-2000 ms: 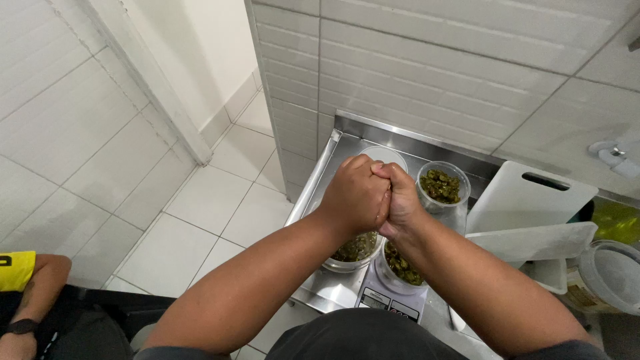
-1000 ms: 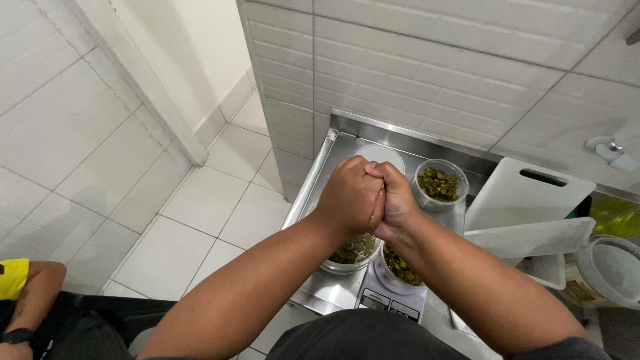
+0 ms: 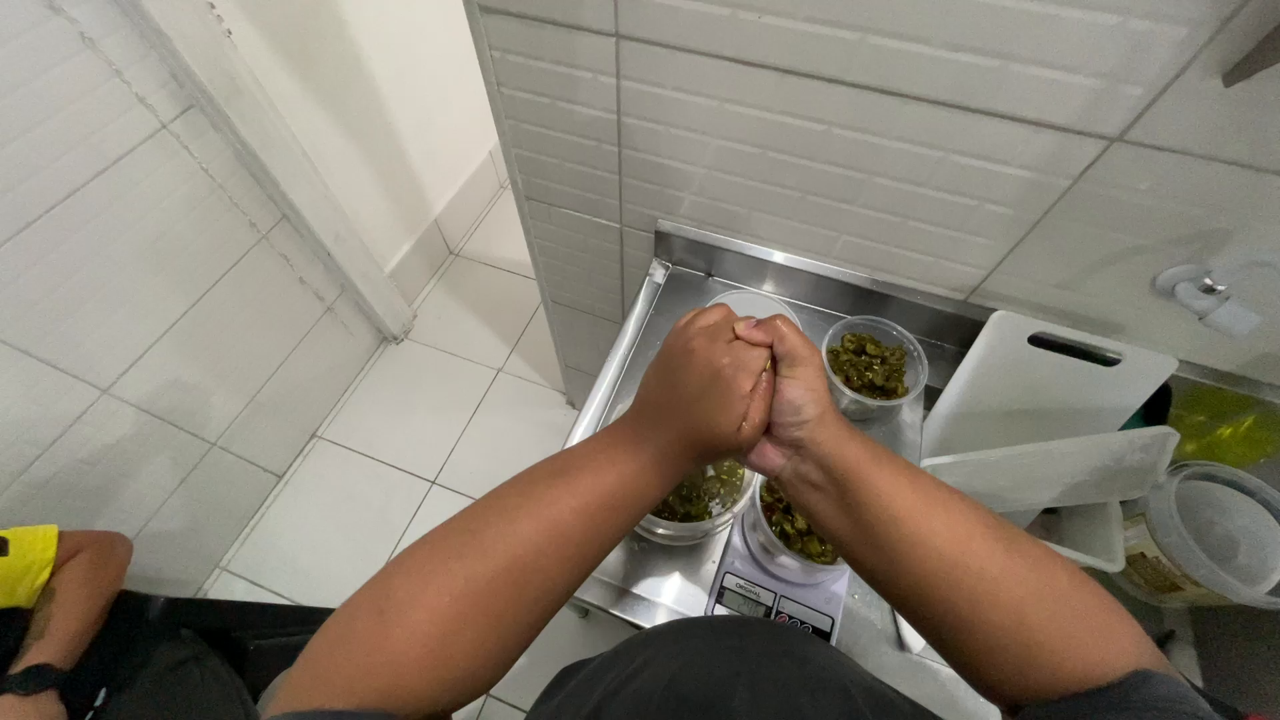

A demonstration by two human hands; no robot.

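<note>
My left hand [image 3: 705,385] and my right hand [image 3: 795,390] are pressed together, fingers clasped, above the containers; both look wet. Whatever lies between the palms is hidden, though a small greenish bit shows at the seam. Below them, a clear tub of sliced green pickled vegetables [image 3: 800,530] rests on a digital kitchen scale [image 3: 775,600]. Left of it stands a round tub with similar pieces in liquid [image 3: 690,500]. A third clear tub of the vegetables [image 3: 868,365] is behind my right hand. A white round lid or container [image 3: 757,303] is partly covered by my hands.
The stainless steel counter [image 3: 680,585] has a raised back edge against a tiled wall. On the right are a white cutting board [image 3: 1040,385], white trays [image 3: 1050,470] and a clear plastic bucket [image 3: 1215,530]. A seated person's arm [image 3: 80,600] shows at lower left.
</note>
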